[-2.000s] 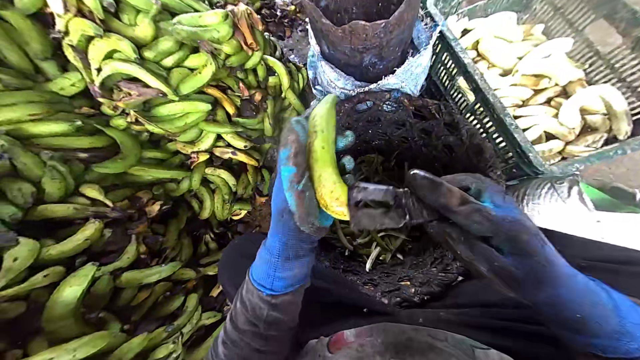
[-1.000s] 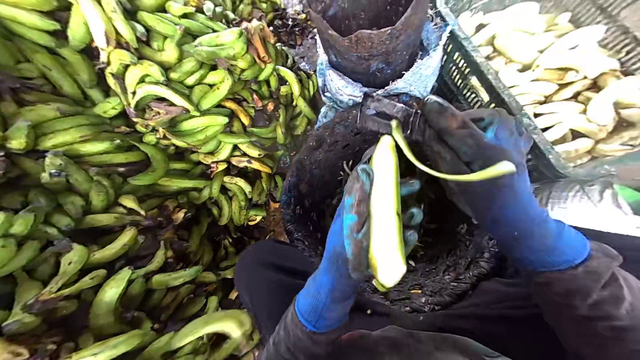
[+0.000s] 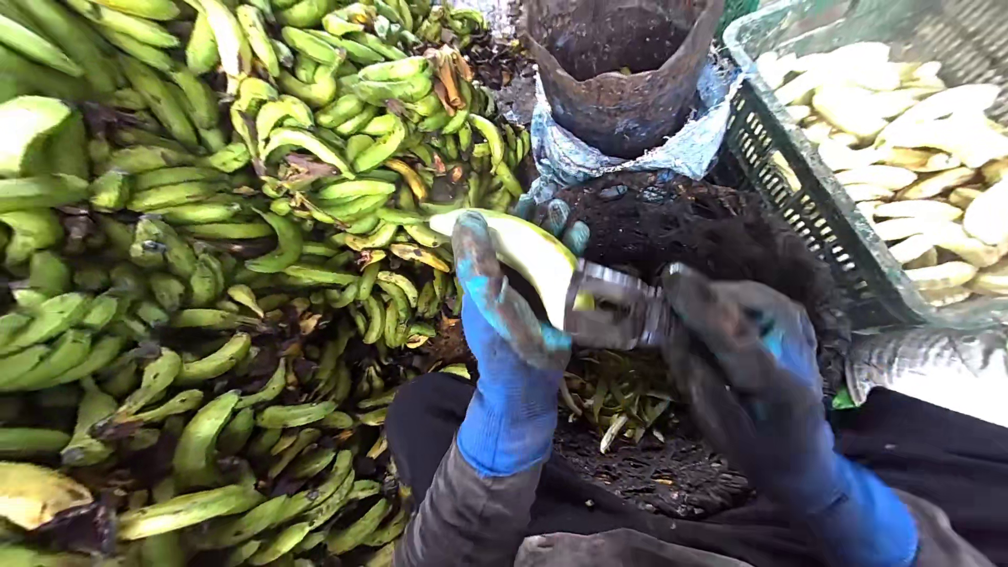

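My left hand (image 3: 516, 299), in a stained blue work glove, grips a partly peeled green plantain (image 3: 524, 248). Pale flesh shows along most of the fruit, with a strip of green skin on its upper edge. My right hand (image 3: 740, 354), gloved and dark with grime, holds a peeler (image 3: 618, 305) whose wide head meets the plantain's lower right end. Motion blurs the peeler and right hand. Below both hands, strips of peel (image 3: 622, 398) lie inside a dark, dirt-crusted basket (image 3: 669, 480).
A large heap of green plantains (image 3: 213, 362) fills the left side. Beyond the basket stands a rusty, open-topped container (image 3: 622, 102) with a blue-white woven sack (image 3: 579, 153) around it. At right, a green plastic crate (image 3: 827, 228) holds peeled plantains (image 3: 937, 173).
The plantain had its green skin facing up two seconds ago; now mostly pale flesh shows. A long peel strip hanging at the right hand one second ago is gone from there.
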